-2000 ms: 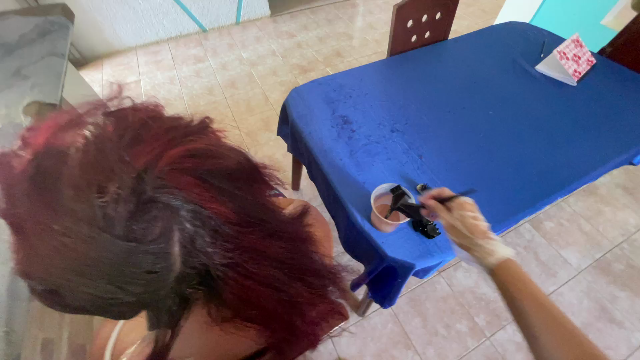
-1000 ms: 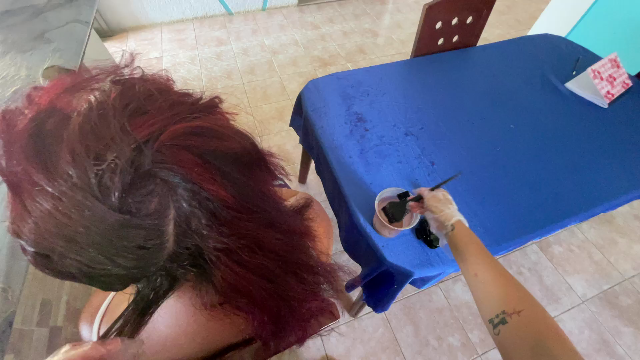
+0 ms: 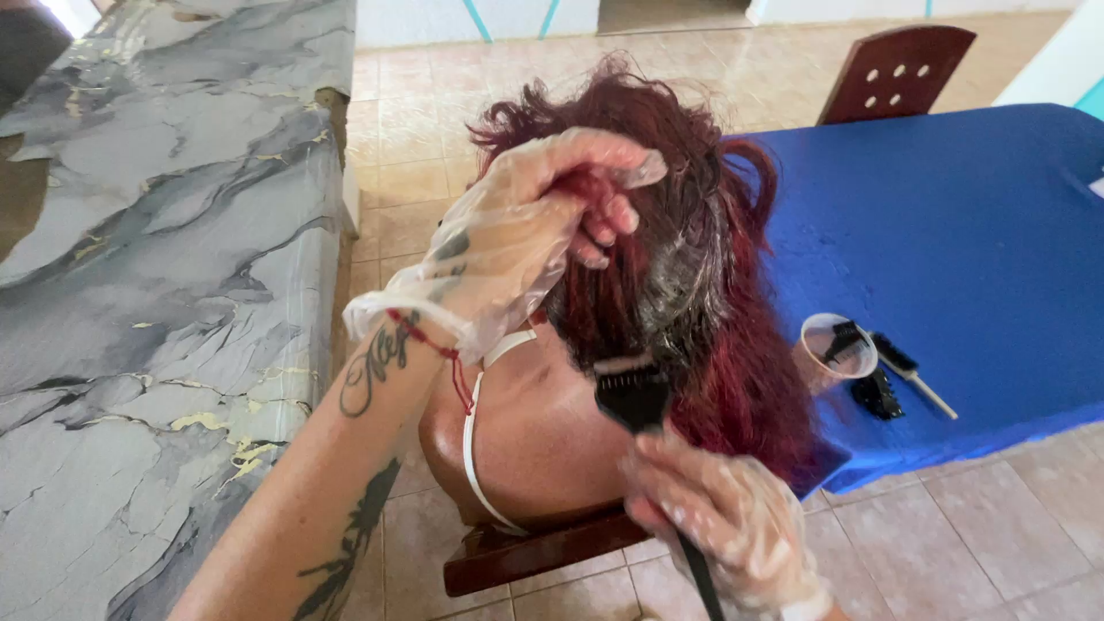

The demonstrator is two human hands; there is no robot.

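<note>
A seated person's dark red hair (image 3: 750, 345) fills the middle of the view, with a pale, wet-looking patch of product on it. My left hand (image 3: 552, 216), in a clear plastic glove, lies at the head's left side with curled fingers around a reddish lock. In my right hand (image 3: 724, 509), also gloved, is a black tint brush (image 3: 634, 392); its bristles, bearing pale cream, are at the lower hair near the nape. To the right, a plastic cup (image 3: 815, 366) holds another black brush head. Beside it lie a black hair claw clip (image 3: 875, 395) and a black-bristled brush with a pale handle (image 3: 931, 392).
A table with a blue cloth (image 3: 949, 259) stands on the right, a dark wooden chair (image 3: 897, 73) behind it. The grey marble-patterned counter (image 3: 172, 259) runs along the left. Under the person's back is a dark wooden chair back (image 3: 543, 552).
My right hand has moved from the cup on the table to the hair, holding the tint brush. My left hand has come up to the head. The view has swung left.
</note>
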